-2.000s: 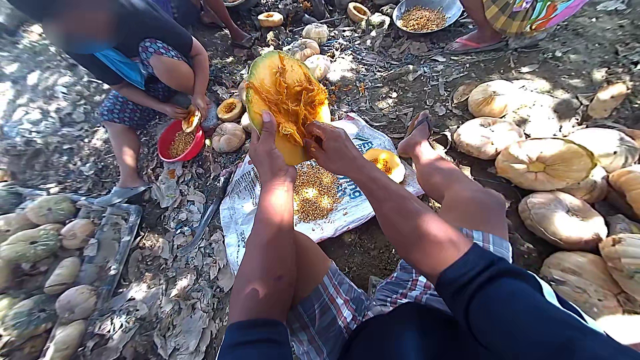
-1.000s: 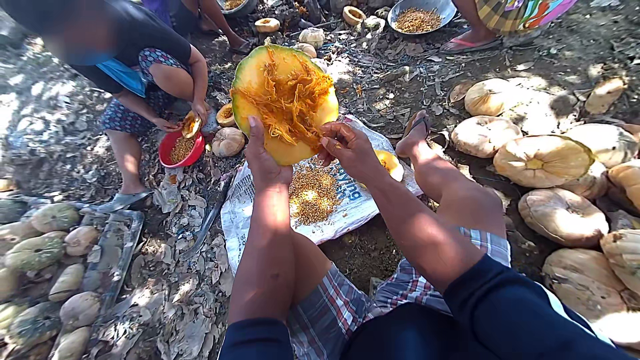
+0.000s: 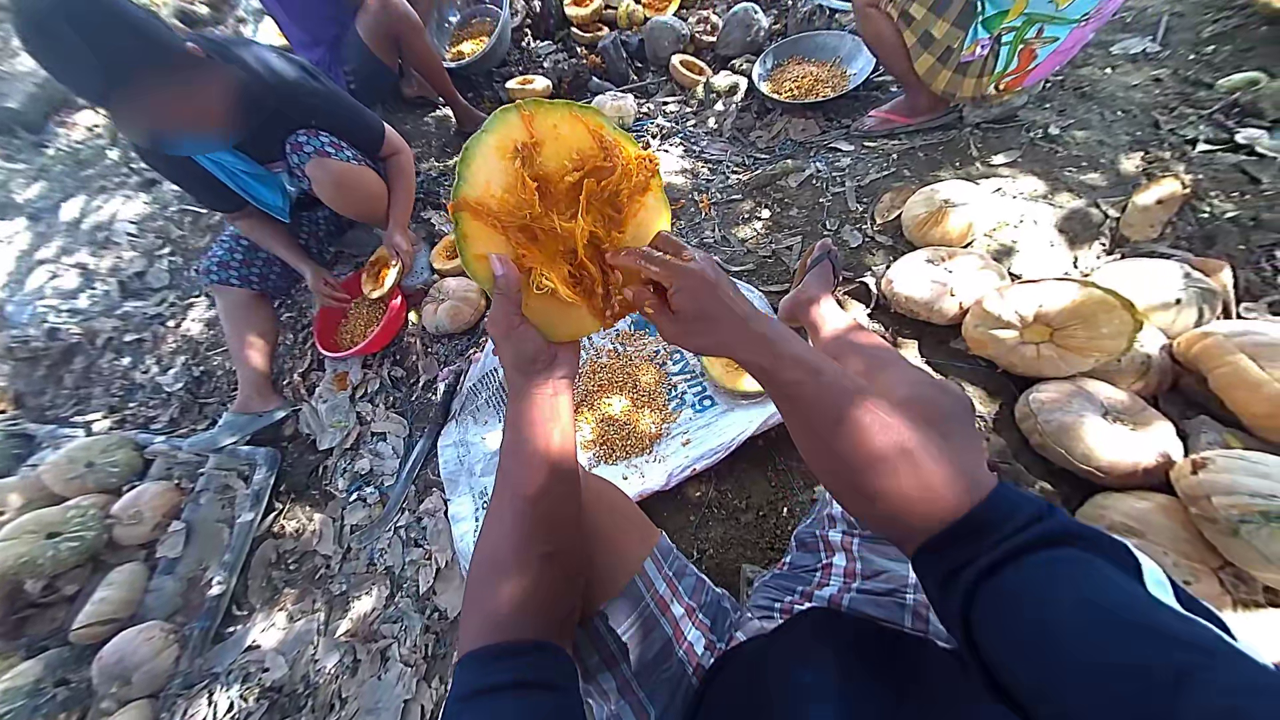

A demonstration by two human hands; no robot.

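My left hand (image 3: pixel 530 325) holds a halved pumpkin (image 3: pixel 495 205) from below, its cut face with stringy orange pulp turned toward me. The fingers of my right hand (image 3: pixel 685 295) are bent at the lower right of the pulp, touching it; whether seeds are pinched between them cannot be told. Beneath both hands lies a white printed sack (image 3: pixel 470 440) with a pile of pumpkin seeds (image 3: pixel 625 400) on it. Another cut pumpkin piece (image 3: pixel 730 375) rests at the sack's right side, partly hidden by my right forearm.
Whole pumpkins (image 3: pixel 1100 430) lie in a heap at right, others (image 3: pixel 75 535) at lower left by a dark frame (image 3: pixel 235 560). A co-worker at upper left scoops over a red bowl (image 3: pixel 385 325). Metal basins (image 3: pixel 865 60) of seeds and more people are at the back. A long blade-like object (image 3: pixel 410 480) lies left of the sack.
The pumpkin half has turned its cut face more toward me since the earliest frame. My right hand has shifted slightly at the pulp's lower right edge.
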